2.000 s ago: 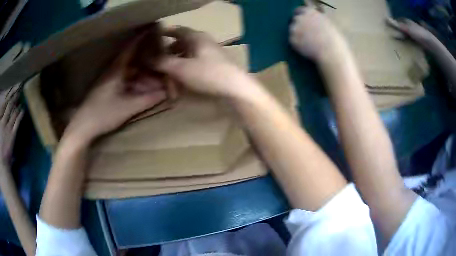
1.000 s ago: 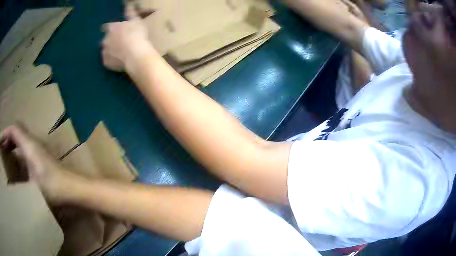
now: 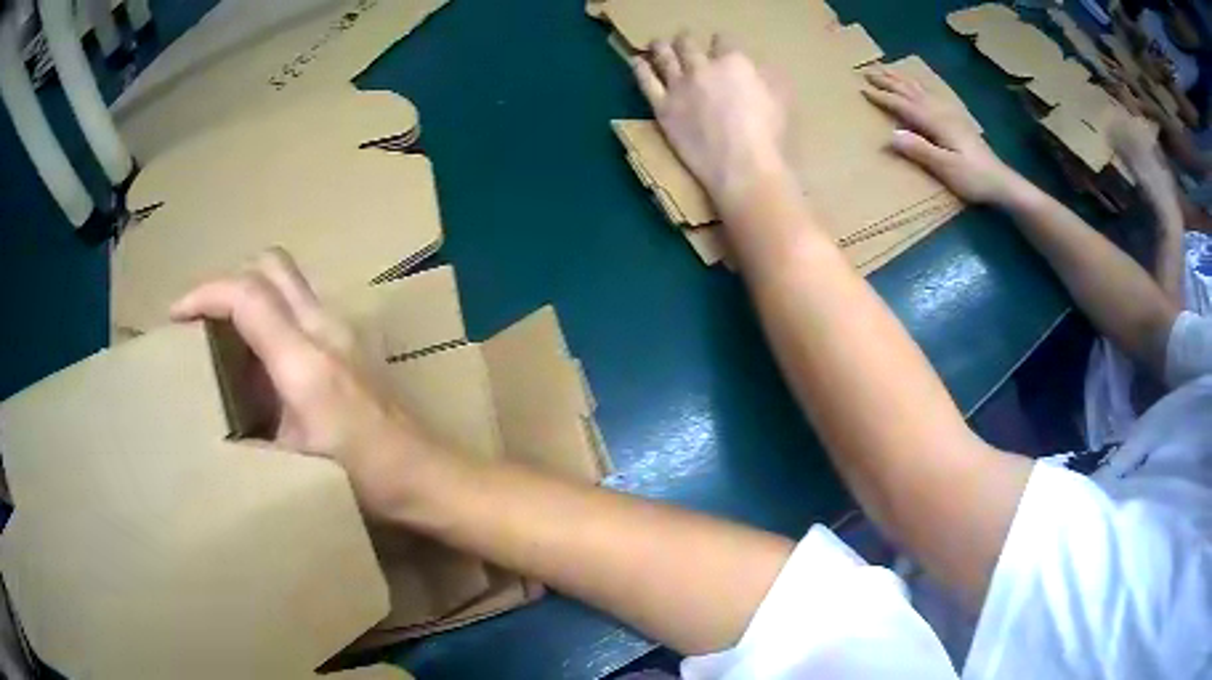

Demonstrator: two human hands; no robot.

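A part-folded box (image 3: 173, 511) with a large brown panel fills the lower left of the head view. My right hand (image 3: 299, 352) is closed around its upright wall at the upper right corner, with the fingers over the edge. My left hand is not in view; the box may cover it. Below and behind the box lies a stack of blanks (image 3: 279, 199) with rounded ends and notched edges. Its raised side flaps (image 3: 538, 385) show to the right of my wrist.
A glossy green table (image 3: 532, 173) carries the cardboard. At right, a neighbour's two hands press on another stack of blanks (image 3: 837, 146). More blanks (image 3: 1063, 86) and another person's arm are at the far right. Pale curved legs (image 3: 80, 106) stand upper left.
The view has swung right since the first frame, then partly back left. More of the part-folded box in my right hand shows now. Both the neighbour's hands now lie on their stack.
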